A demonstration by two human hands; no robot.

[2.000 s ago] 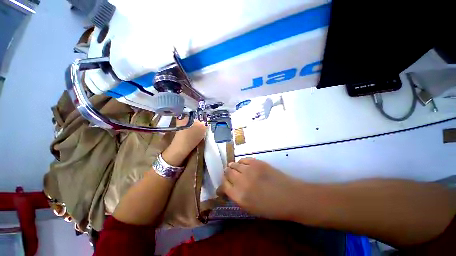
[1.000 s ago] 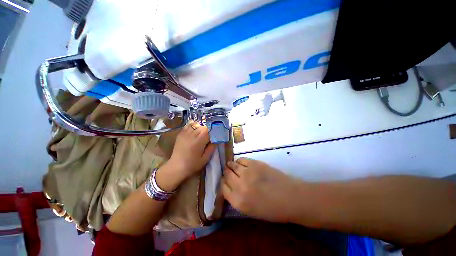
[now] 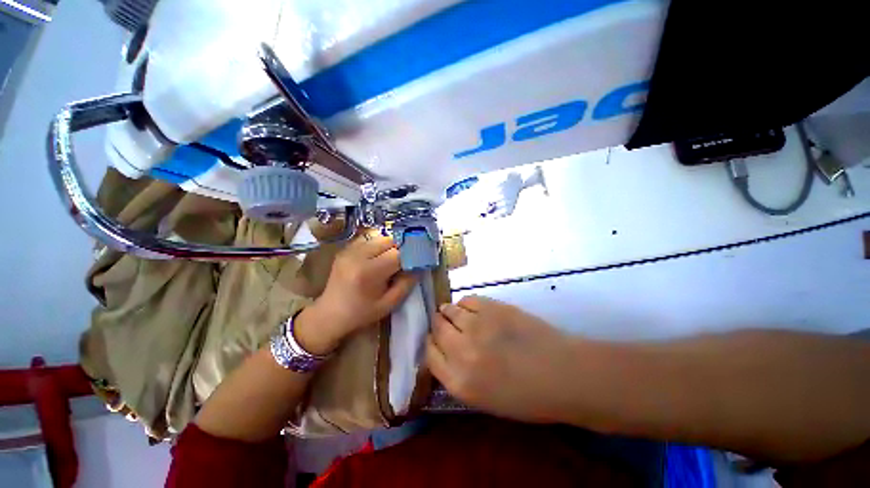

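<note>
The tan-brown garment (image 3: 258,315) lies bunched at the left of the table, its edge running under the sewing machine head. A white facing strip (image 3: 407,348) shows along that edge between my hands. My left hand (image 3: 361,286) lies on the cloth, its fingertips just left of the grey attachment (image 3: 418,246) by the needle area. My right hand (image 3: 486,357) has its fingers bent and closed on the cloth's right edge, below the attachment. The needle is too small to make out.
The white machine head (image 3: 401,105) with a blue stripe spans the top. A curved metal guard (image 3: 91,210) and grey tension dial (image 3: 277,193) stick out at its left. A black cloth (image 3: 754,57) hangs over the arm. A small black box (image 3: 730,146) with a cable lies at the right.
Compared with the earliest frame, my left hand has come down from beneath the guard to lie nearer me. The machine head appears shifted left in view. My right hand has hardly moved.
</note>
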